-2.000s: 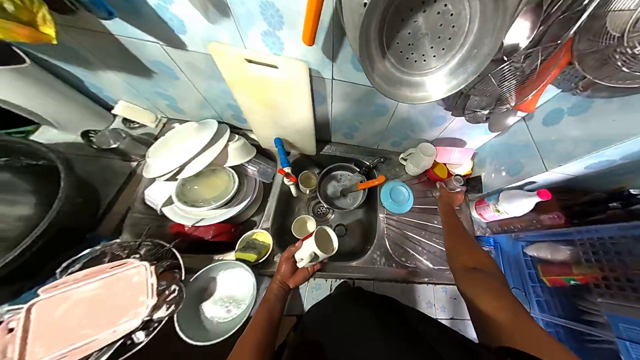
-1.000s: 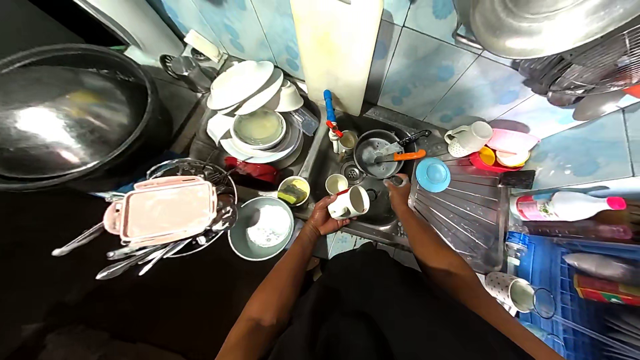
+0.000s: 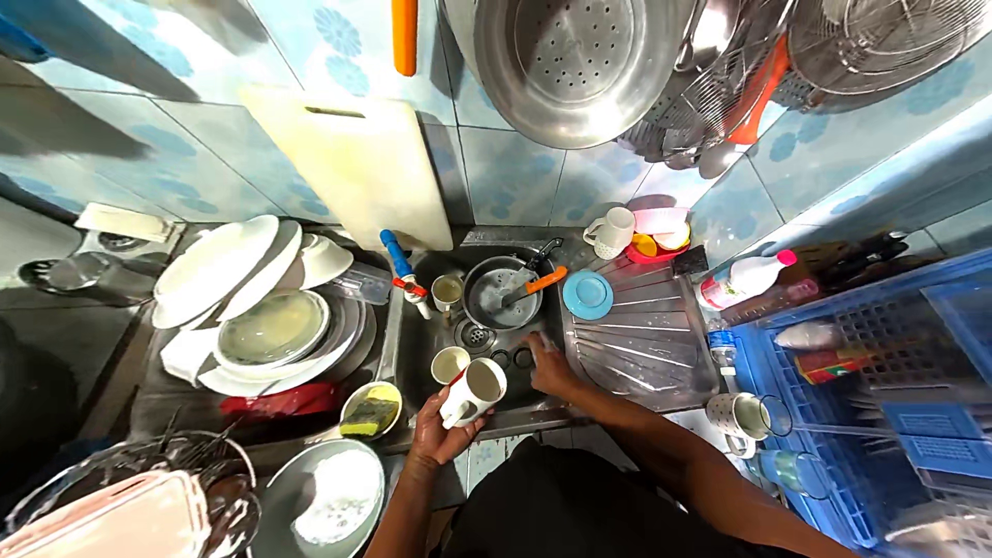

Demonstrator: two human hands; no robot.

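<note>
A white mug (image 3: 474,394) is in my left hand (image 3: 447,434), tilted above the front of the steel sink (image 3: 418,341). My right hand (image 3: 548,364) reaches into the basin, fingers spread near two dark rings (image 3: 522,357) on its floor; I see nothing in it. Behind it, a pot (image 3: 490,288) of sudsy water holds an orange-handled knife (image 3: 535,285). One cup (image 3: 446,289) stands beside the pot, and another (image 3: 449,364) is just behind the held mug. A blue tap pipe (image 3: 397,256) with a red lever rises at the basin's left side.
Stacked white plates (image 3: 217,267) and a bowl with a sponge (image 3: 372,409) lie left. A basin of suds (image 3: 333,496) is front left. The ribbed drainboard (image 3: 635,333) holds a light-blue lid (image 3: 588,294), a mug (image 3: 611,231) and colored dishes. A blue crate (image 3: 837,496) stands right; a colander (image 3: 581,62) hangs above.
My right hand has moved from the drainboard's back right, two seconds ago, into the sink. My left hand keeps hold of the white mug. The view has shifted.
</note>
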